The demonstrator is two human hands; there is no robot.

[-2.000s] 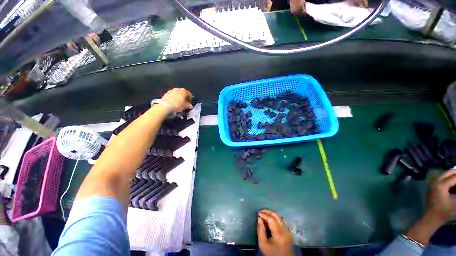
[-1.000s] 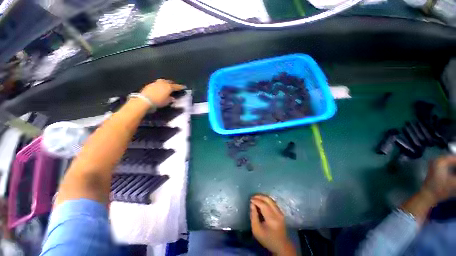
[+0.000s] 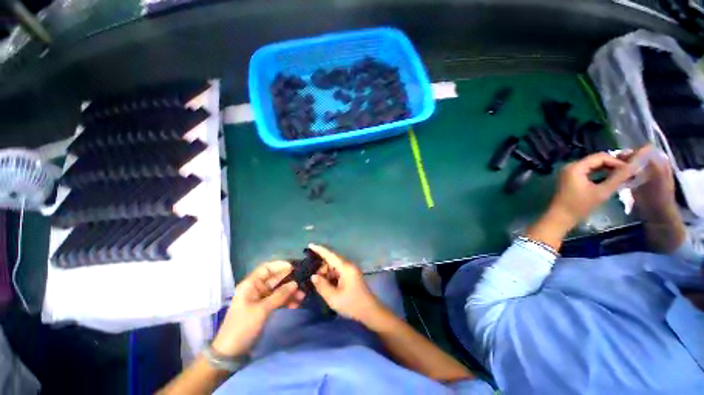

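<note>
My left hand (image 3: 258, 297) and my right hand (image 3: 343, 285) are together at the bench's front edge, both holding a black housing (image 3: 306, 267) between the fingertips. Any insert in it is too small to tell. The blue basket (image 3: 266, 127) with dark inserts stands beyond my hands. A small heap of inserts (image 3: 315, 171) lies on the bench in front of the basket. Finished assemblies (image 3: 123, 239) lie in several zigzag rows on the white sheet (image 3: 127, 301) at left.
A neighbour's hands (image 3: 594, 185) hold a small white piece at right, near a pile of black housings (image 3: 540, 143). A clear plastic bag (image 3: 621, 92) is at far right. Yellow line tape (image 3: 421, 170) is right of the basket. A desk fan (image 3: 23, 177) stands far left.
My left hand has come back from the far end of the rows to meet my right hand. Both now hold the housing. The lone black piece right of the heap is gone. The view has shifted right.
</note>
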